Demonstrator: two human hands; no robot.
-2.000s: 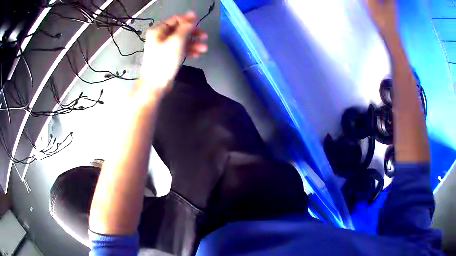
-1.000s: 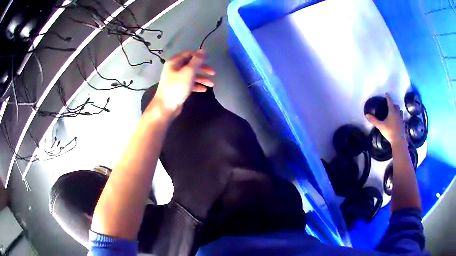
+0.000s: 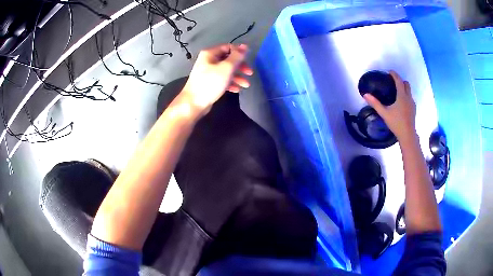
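My left hand [image 3: 219, 73] is raised over my knee and holds a thin black charging cable [image 3: 242, 34] between the fingertips; its end sticks out up and to the right. My right hand [image 3: 397, 105] is inside the blue bin [image 3: 302, 108]. Its fingers are around a black ear cup of headphones [image 3: 377, 86], held above the white liner sheet [image 3: 338, 54]. The second cup and curved headband are just below. Where the cable leads behind my left hand is hidden.
Other black headphones [image 3: 365, 186] lie in the lower part of the bin, some along its right side [image 3: 439, 156]. The rack [image 3: 81, 59] with white edges and many hanging black cables curves along the left. My dark-clothed legs [image 3: 232, 161] are between rack and bin.
My right hand has reached into the bin, taken hold of an ear cup, and moved up and left with the headphones. The view has shifted. My left hand still holds the cable.
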